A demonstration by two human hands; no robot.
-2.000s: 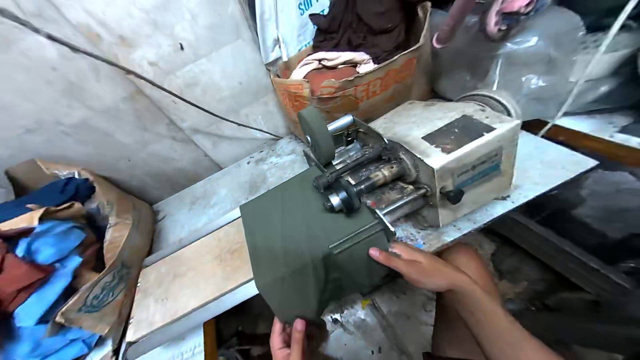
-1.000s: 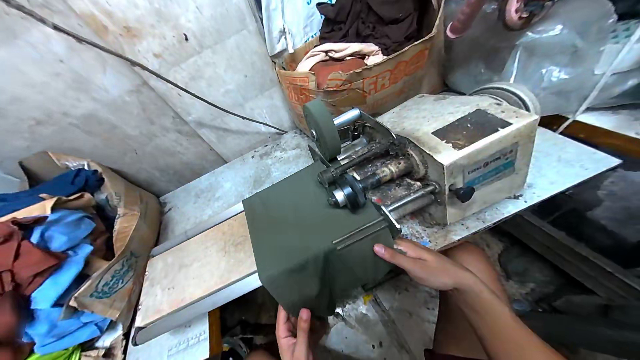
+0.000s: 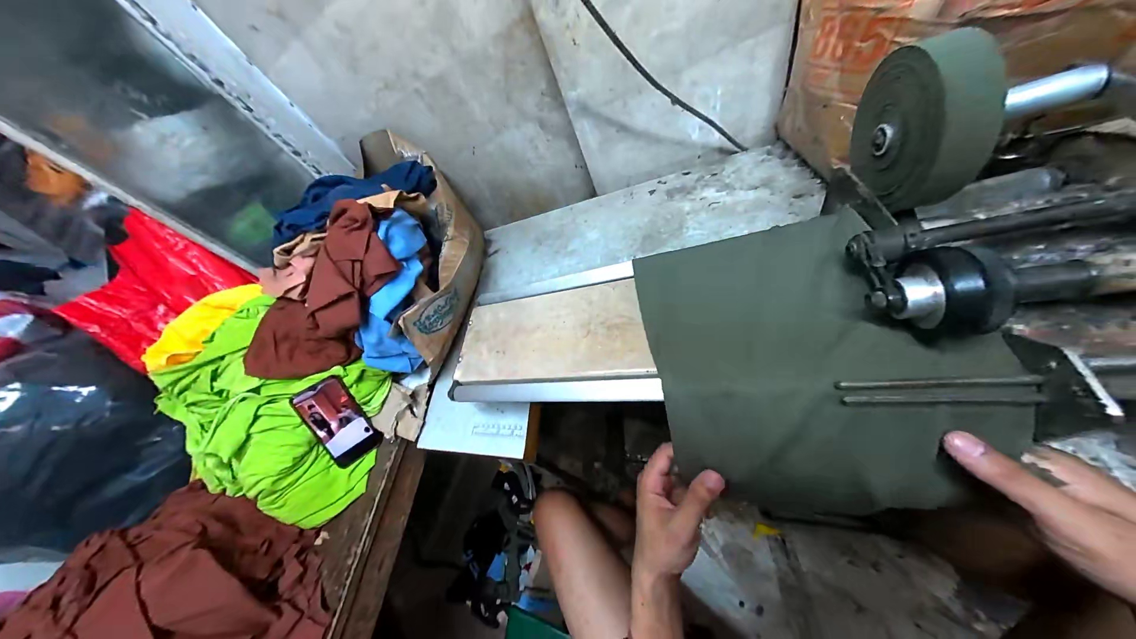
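Observation:
A dark green fabric piece [image 3: 754, 328] lies over the machine's wooden board and hangs past its front edge. My left hand [image 3: 666, 515] is at the fabric's lower left corner, thumb and fingers around the edge; whether it pinches the cloth is hard to tell. At the lower right, my right hand [image 3: 1047, 497] touches the fabric with one fingertip, below two thin metal rods [image 3: 941, 390]. The machine's black and metal roller [image 3: 950, 288] sits over the fabric's right part. Above it a roll of green fabric strip [image 3: 927, 120] is mounted on a metal shaft.
Left of the wooden board [image 3: 559, 337] stands a cardboard box [image 3: 457, 257] with clothes. Lime green cloth [image 3: 266, 417] with a phone [image 3: 335, 422] on it lies beside it, and brown cloth [image 3: 177, 568] is nearer. A cardboard box [image 3: 816, 89] stands behind the roll.
The view has swung strongly to the left, bringing in the lime cloth and phone. The fabric remains under the roller, with both hands at its near edge.

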